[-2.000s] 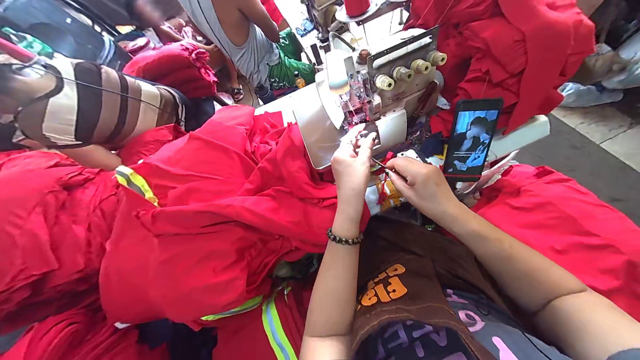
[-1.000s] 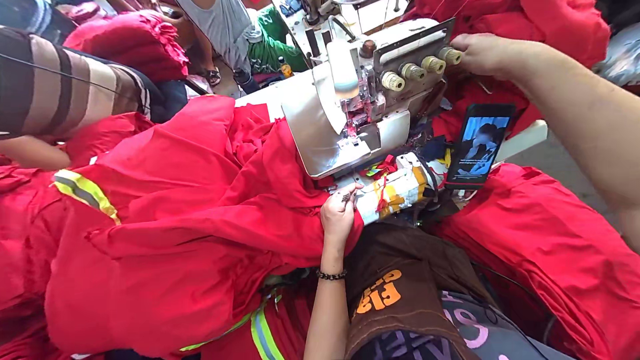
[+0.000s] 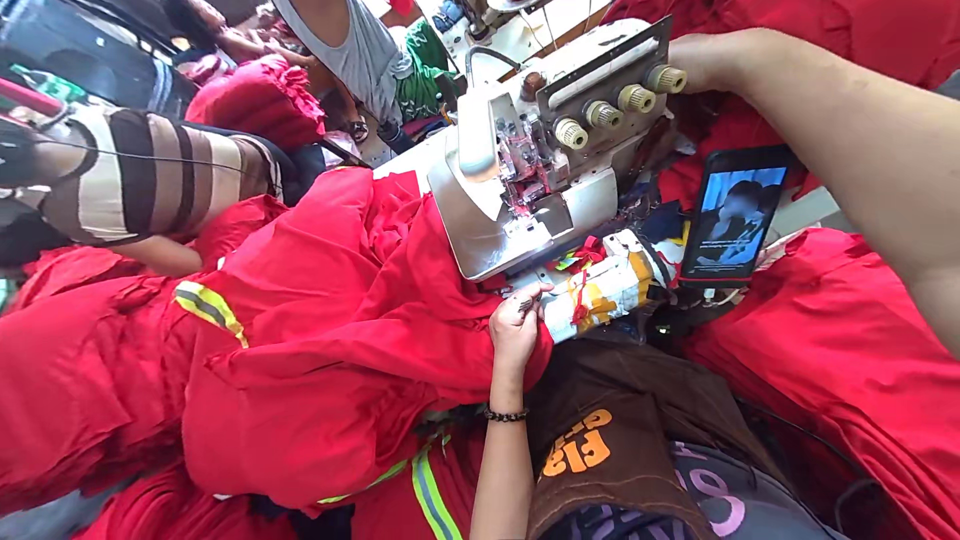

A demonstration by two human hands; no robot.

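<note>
My left hand (image 3: 514,322), with a beaded bracelet on its wrist, is closed around a small dark metal tool (image 3: 528,303), whose kind I cannot tell. It is beside the front edge of an overlock sewing machine (image 3: 480,225), near a taped white block (image 3: 600,292) with red scraps on it. Behind the row of tension dials (image 3: 602,114), my right hand (image 3: 701,61) reaches to the machine's far right end; its fingers are hidden. Red fabric (image 3: 322,337) with reflective strips lies left of the machine and against my left wrist.
A phone (image 3: 736,214) showing a picture stands right of the machine. More red fabric (image 3: 832,352) is heaped at the right. A person in a striped shirt (image 3: 157,176) is at the left, and another in a grey top (image 3: 360,60) is beyond the machine.
Two seconds ago both my hands were together in front of the needle area. My right hand has moved to the machine's far right end; my left hand has come down toward me, below the presser foot.
</note>
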